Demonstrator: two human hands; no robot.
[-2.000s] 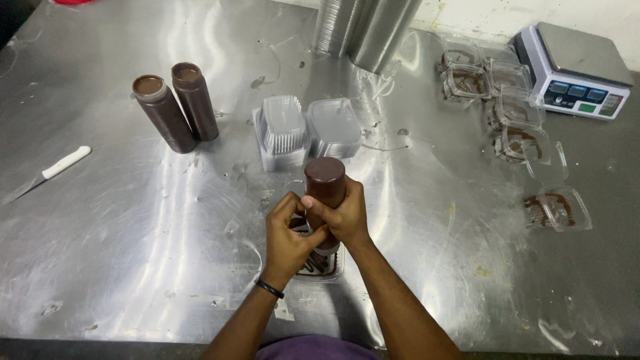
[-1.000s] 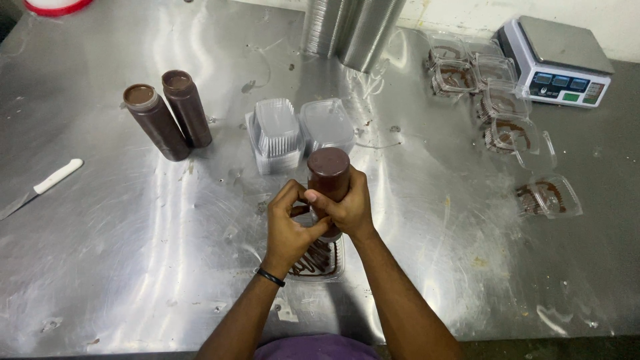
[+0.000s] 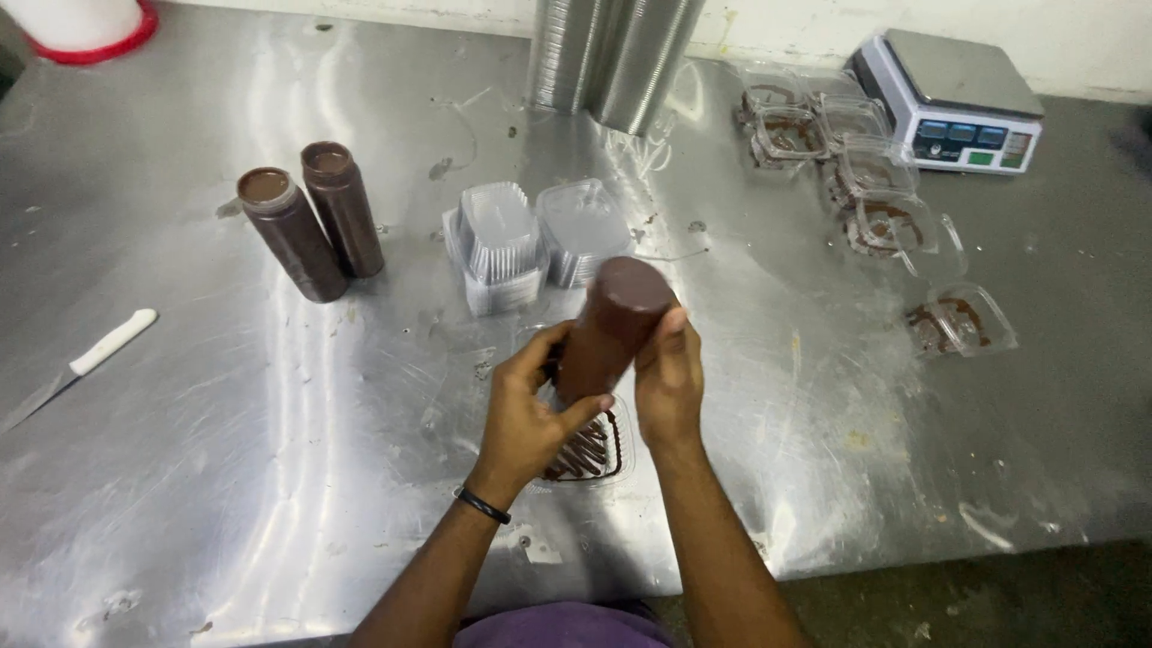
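Note:
Both my hands are on an upside-down squeeze bottle of chocolate sauce [image 3: 612, 328], tilted with its flat base up and to the right. My left hand [image 3: 531, 405] grips its lower part, while my right hand [image 3: 670, 378] lies along its right side, thumb near the base. Beneath them a clear plastic clamshell container [image 3: 627, 450] holds zigzag and border lines of dark chocolate. The bottle's nozzle is hidden behind my left hand. Two more brown-filled bottles, uncapped, stand to the left, one [image 3: 292, 238] in front of the other [image 3: 346, 207].
Stacked clear containers [image 3: 499, 247] and lids [image 3: 585, 229] sit ahead. Several chocolate-lined containers [image 3: 886, 225] run along the right, one [image 3: 963, 319] nearer, below a digital scale [image 3: 972, 99]. Tall stacks of clear plastic [image 3: 643, 67] stand at the back. A white-handled knife [image 3: 112, 342] lies at left.
The bottle has gone from nearly upright to tilted, its base swinging right. My right hand has shifted from the front of the bottle to its right side. More of the chocolate zigzag shows.

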